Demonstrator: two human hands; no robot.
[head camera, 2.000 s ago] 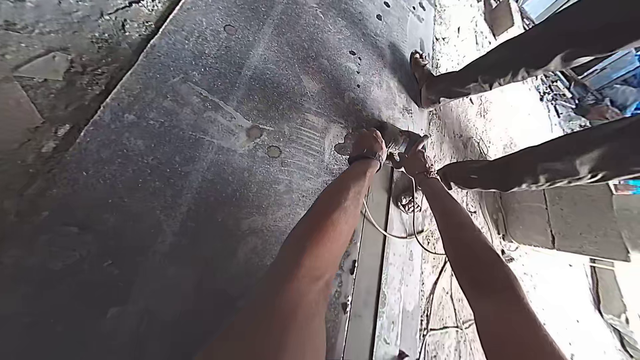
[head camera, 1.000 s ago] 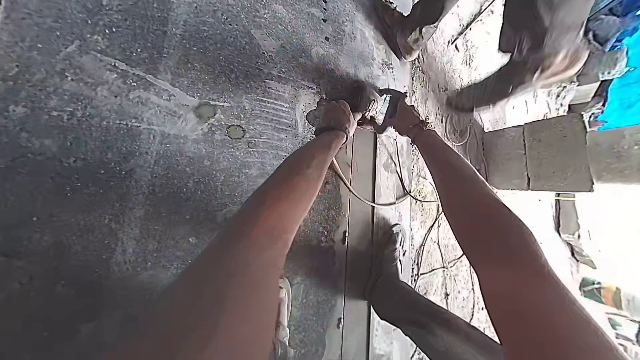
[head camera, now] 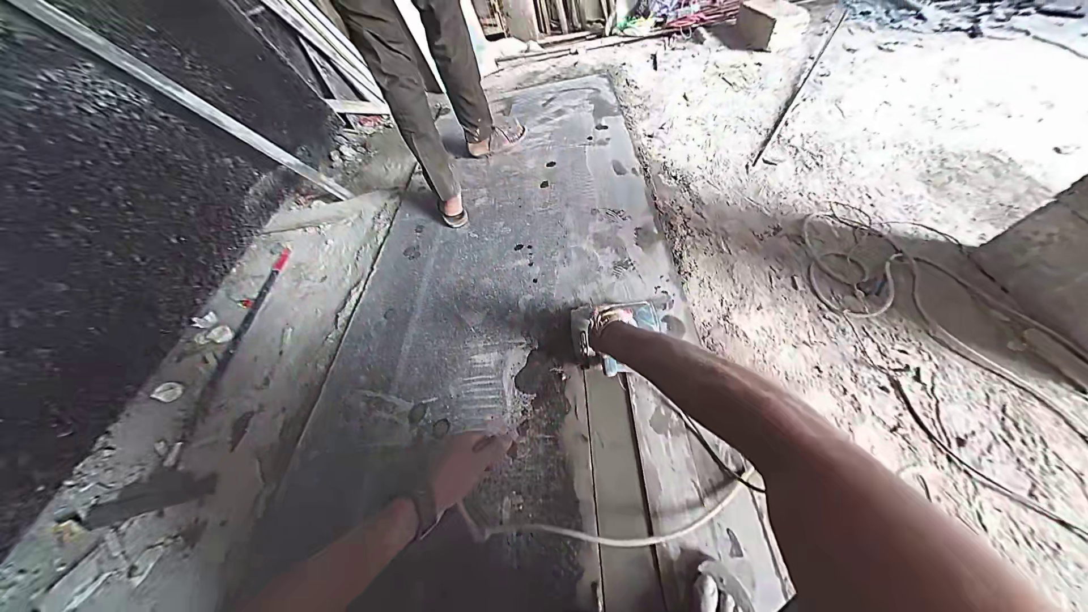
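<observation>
My right hand (head camera: 609, 326) grips a handheld power tool (head camera: 650, 318), its exact kind unclear, which rests on a large dark stone-like slab (head camera: 442, 289). Two parallel lines in the slab run from the tool toward me, with a paler strip (head camera: 618, 459) between them. My left hand (head camera: 472, 467), blurred and wearing a dark wristband, is low over the slab, apart from the tool; whether it holds a thin cord is unclear. A pale cable (head camera: 612, 541) loops across the strip between my arms.
A person in dark trousers (head camera: 408, 93) stands at the slab's far left. Coiled cables (head camera: 850, 272) lie on rough ground at right, near a concrete block (head camera: 1045, 263). A rod (head camera: 799, 89) lies farther back. A red-tipped bar (head camera: 276, 270) lies beside a dark wall at left.
My left hand has come away from the tool, back toward me, while my right hand stays on it. The other person's feet have moved farther along the slab. The view has turned strongly.
</observation>
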